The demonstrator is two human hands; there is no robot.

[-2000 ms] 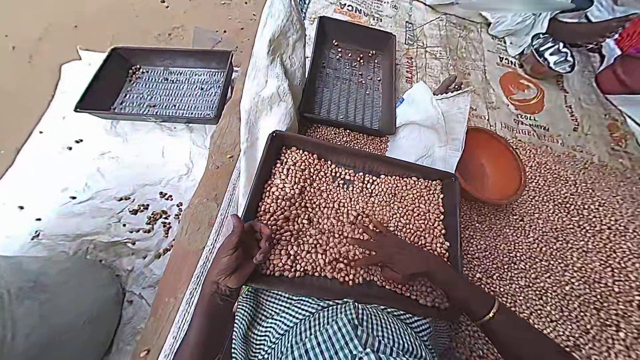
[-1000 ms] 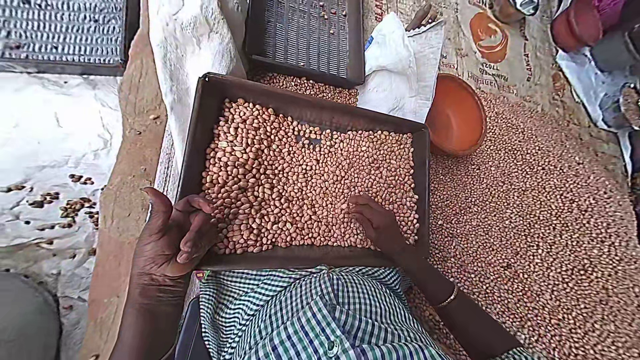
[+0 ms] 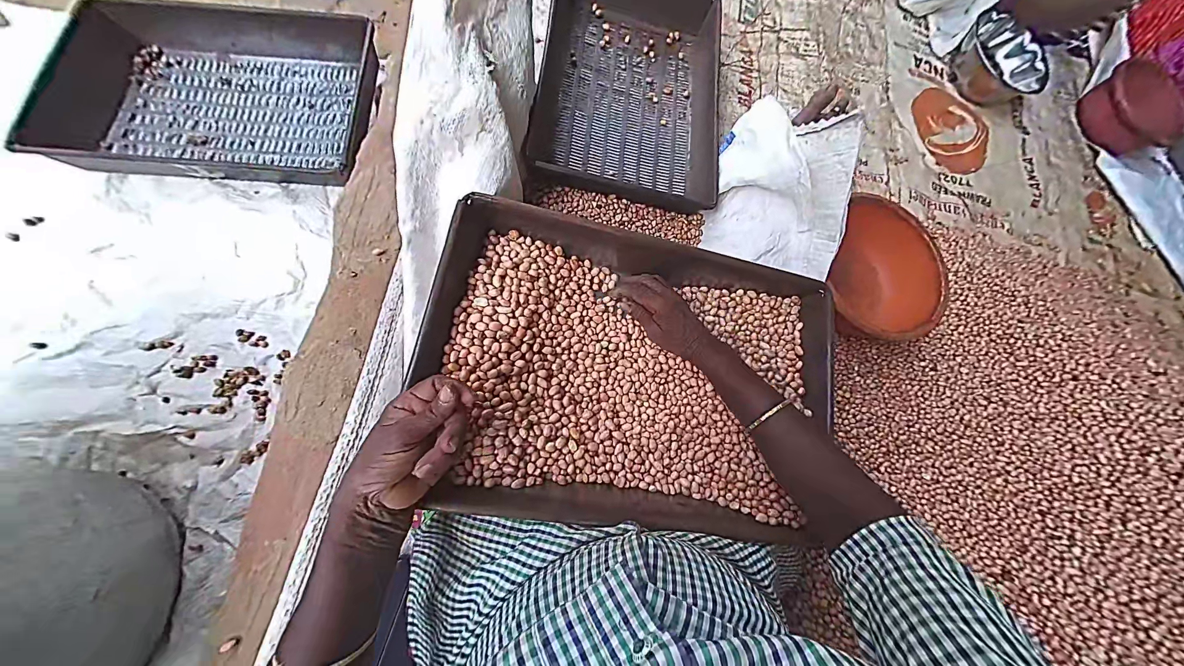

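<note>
A dark rectangular tray [image 3: 638, 250] lies tilted in front of my checked clothing, its bottom covered with shelled peanuts [image 3: 573, 388]. My right hand [image 3: 661, 314] reaches over the tray, its fingertips down at the peanuts near the far side; whether they pinch any is hidden. At the tray's left wall is my left hand [image 3: 416, 444], fingers curled beside the nuts, with the thumb near the fingertips; I cannot tell if something small is between them. Just beyond the tray's far right corner sits an orange bowl [image 3: 888, 268], with no contents visible.
Beyond stands a slotted tray [image 3: 620, 102] holding a few nuts, beside a white sack [image 3: 777, 185]. Another slotted tray [image 3: 231, 111] rests on the white sheet at left, near dark scattered bits [image 3: 236, 384]. A large peanut heap [image 3: 1017, 416] spreads right; a metal vessel [image 3: 999, 60] stands far right.
My right hand has moved away from my body, from the nuts at the tray's right part to those near its far side. My left hand stays by the left wall. The view has shifted.
</note>
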